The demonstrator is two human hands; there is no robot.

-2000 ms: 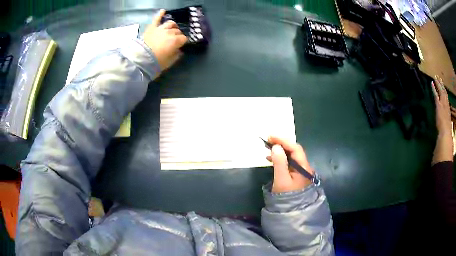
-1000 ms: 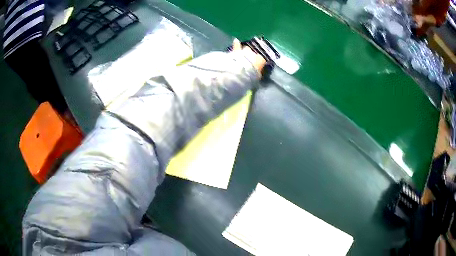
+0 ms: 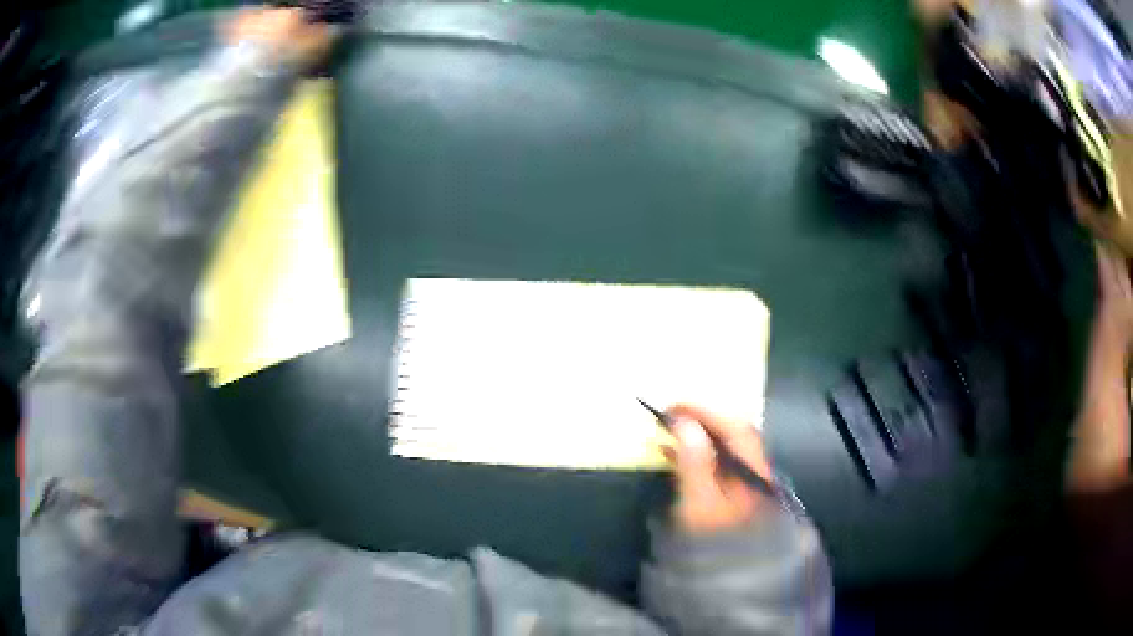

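A white adhesive pad sheet [image 3: 559, 373] lies in front of me, with short dark lines along its left edge and a yellowish rim. My right hand [image 3: 714, 466] holds a dark, pen-like tool, likely tweezers [image 3: 659, 416], its tip over the right part of the sheet. My left hand [image 3: 276, 35] is stretched to the top left, blurred, at a black part [image 3: 329, 10] cut off by the frame's top edge. Whether its fingers grip the part cannot be told.
A yellow sheet [image 3: 280, 249] lies beside my left sleeve. A blurred black housing [image 3: 876, 162] stands at upper right, by a pile of black parts [image 3: 1013, 211]. Black frame bars [image 3: 864, 422] lie right of my right hand. Another person's forearm [image 3: 1103, 373] is at the right edge.
The view swung left and came back. My left hand carried the black housing away from the upper middle to the far left. The yellow sheet now shows more. My right hand is back in view with the tool.
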